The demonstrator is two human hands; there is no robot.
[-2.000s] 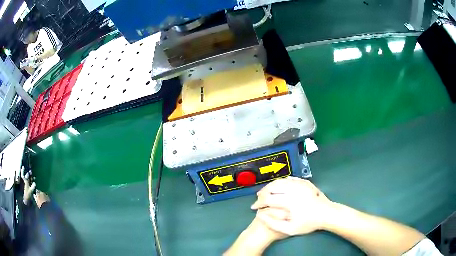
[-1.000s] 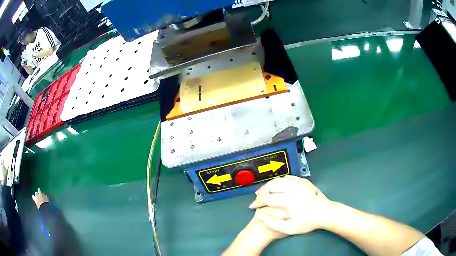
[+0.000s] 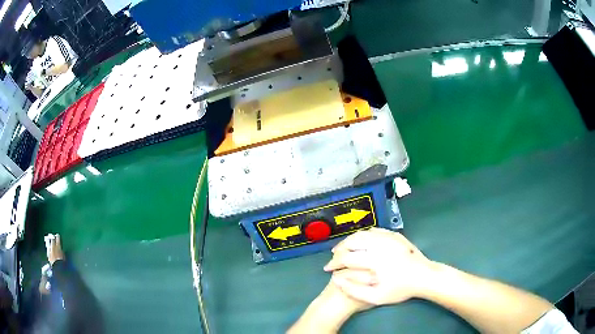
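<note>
My right hand (image 3: 391, 258) and my left hand (image 3: 352, 292) are bare and clasped together in front of the press base, at its lower right corner. The fingers are folded over each other, and no part shows in them. The left hand is partly hidden by the right. The blue press base (image 3: 261, 251) carries a red button (image 3: 318, 230) between two yellow arrows. Above it is a silver base plate (image 3: 293, 176) with a yellow-tan fixture pad (image 3: 293, 116) in orange edges. No phone unit shows on the pad. The press head (image 3: 267, 62) is above the fixture.
A white perforated tray (image 3: 143, 98) and a red tray (image 3: 65, 137) lie left of the press. A yellow-green hose (image 3: 194, 241) runs left of the base. Another person's hand (image 3: 53, 248) is at the lower left. A person (image 3: 52, 62) sits upper left. A black object (image 3: 574, 75) is far right.
My hands stay clasped in the same place. The other person's hand at the lower left has moved. The view has shifted very slightly.
</note>
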